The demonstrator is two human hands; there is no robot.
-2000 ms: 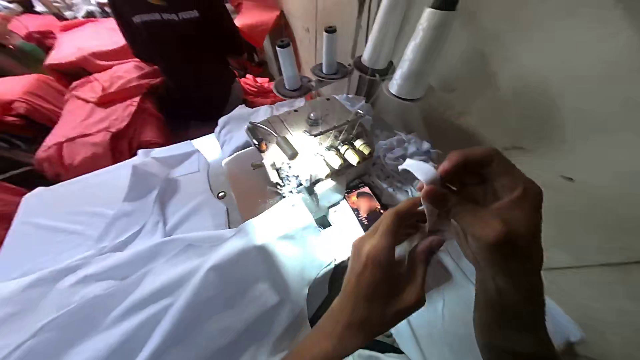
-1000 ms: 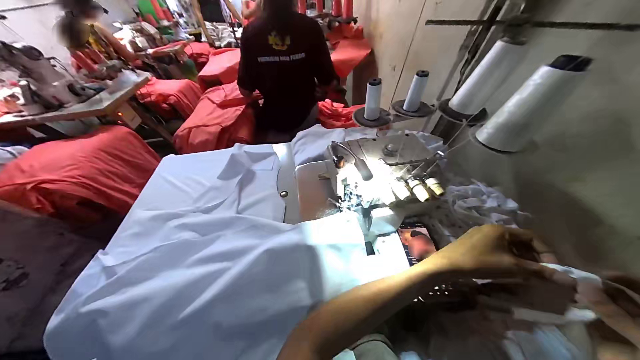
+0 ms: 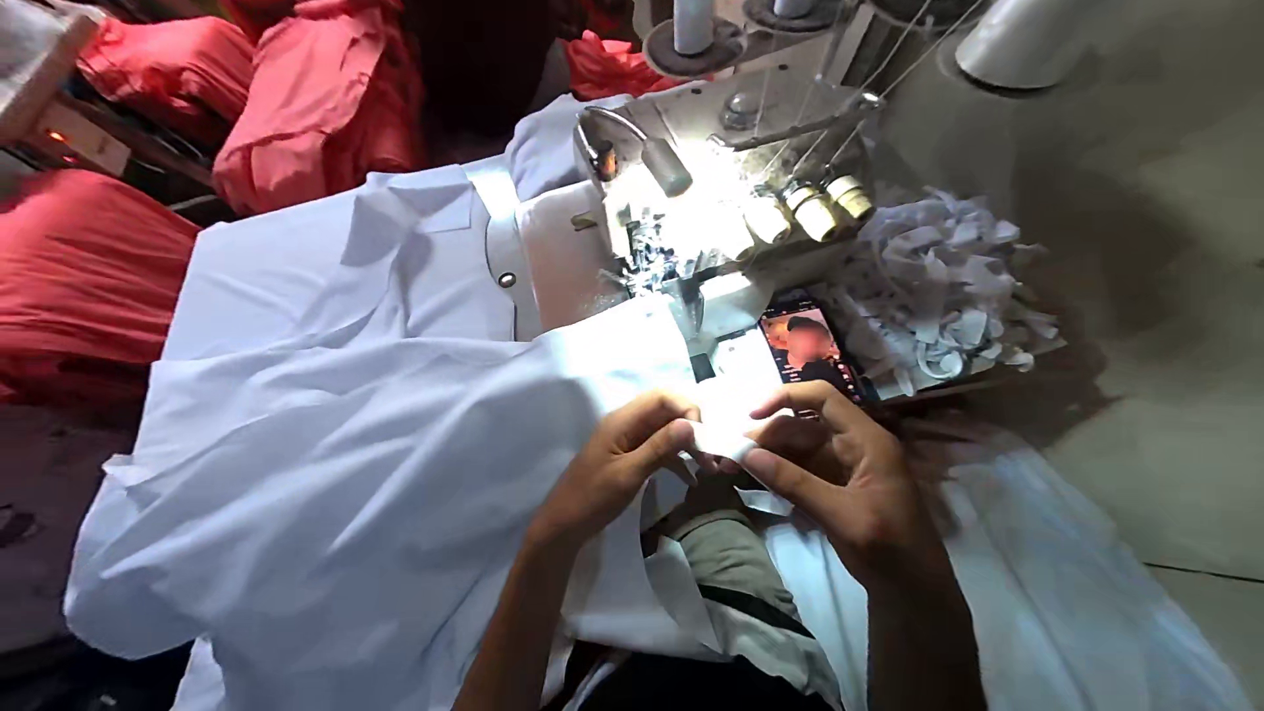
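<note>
My left hand (image 3: 627,459) and my right hand (image 3: 839,469) pinch a small white fabric piece (image 3: 721,441) between thumbs and fingers, in bright light just in front of an overlock sewing machine (image 3: 731,168). Fingertips of both hands are close together. A large white cloth (image 3: 395,444) spreads over the table left of my hands, and its lit edge reaches the machine's presser area. The needle and foot are hard to make out in the glare. A lit phone (image 3: 810,346) lies just beyond my right hand.
White fabric scraps (image 3: 938,286) are heaped right of the machine. Thread cones (image 3: 1022,44) stand behind it, with threads running down. Red cloth bundles (image 3: 316,109) lie at the far left. More white cloth (image 3: 1047,573) hangs at the lower right.
My hands, at the right with white fabric one second ago, are now together in front of the machine. The view has shifted closer down to the machine.
</note>
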